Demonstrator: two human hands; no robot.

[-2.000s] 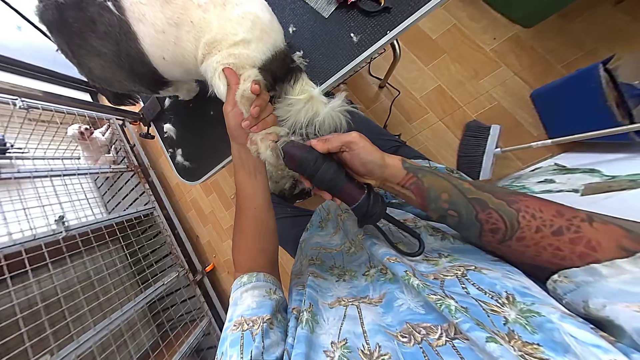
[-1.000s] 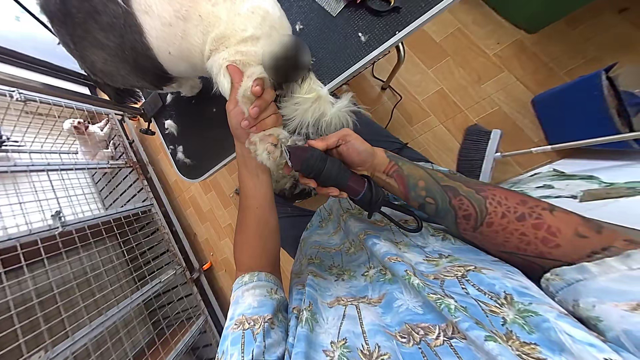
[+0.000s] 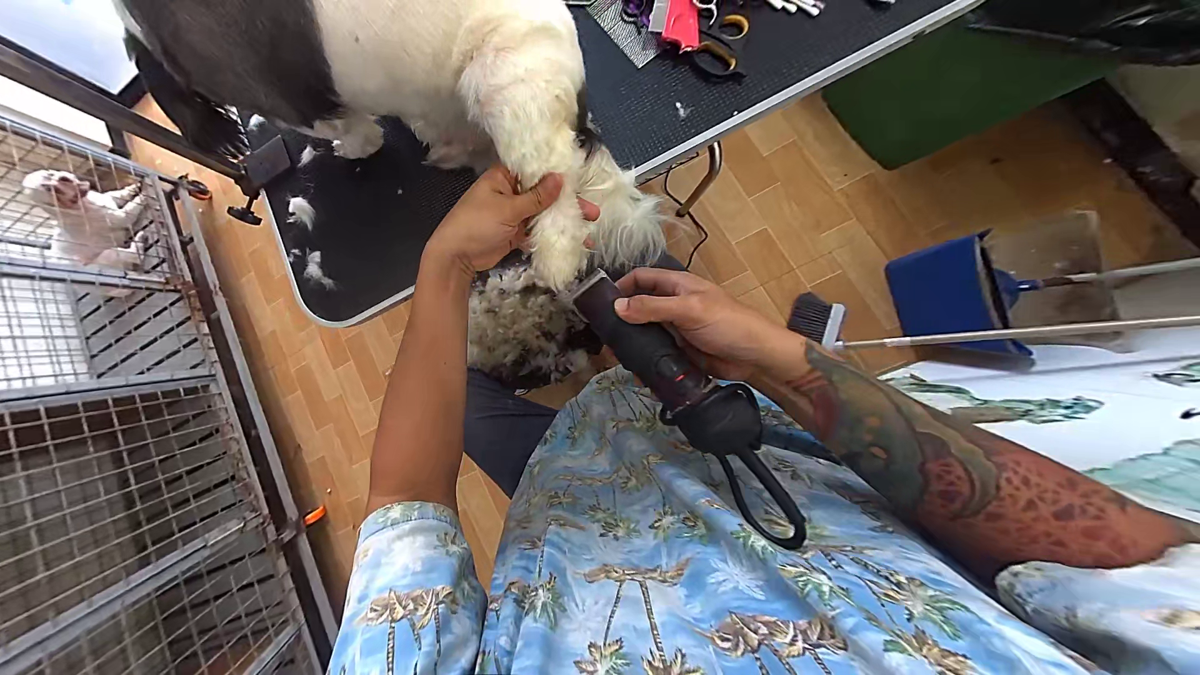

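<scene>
A black-and-white dog (image 3: 403,56) stands on the black grooming table (image 3: 342,225). My left hand (image 3: 492,220) is closed around the dog's white leg (image 3: 558,234), above the paw. My right hand (image 3: 689,314) holds a dark electric hair clipper (image 3: 647,352), its blade end close beside the paw; whether the blade touches the fur cannot be told. A black loop hangs from the clipper's rear. The white, fluffy tail (image 3: 623,220) hangs to the right of the leg. Below the paw lies a heap of cut fur (image 3: 525,323).
Scissors (image 3: 720,52) and other grooming tools lie at the table's far edge. A wire cage (image 3: 122,422) with a small white dog (image 3: 89,216) stands at left. On the tiled floor at right are a brush (image 3: 816,319), a blue dustpan (image 3: 952,295) and a green container (image 3: 947,94).
The held leg now hangs straighter, with the paw lower in my left hand's hold. The clipper has tilted, its blade end pointing up toward the paw. The fur heap beneath shows more.
</scene>
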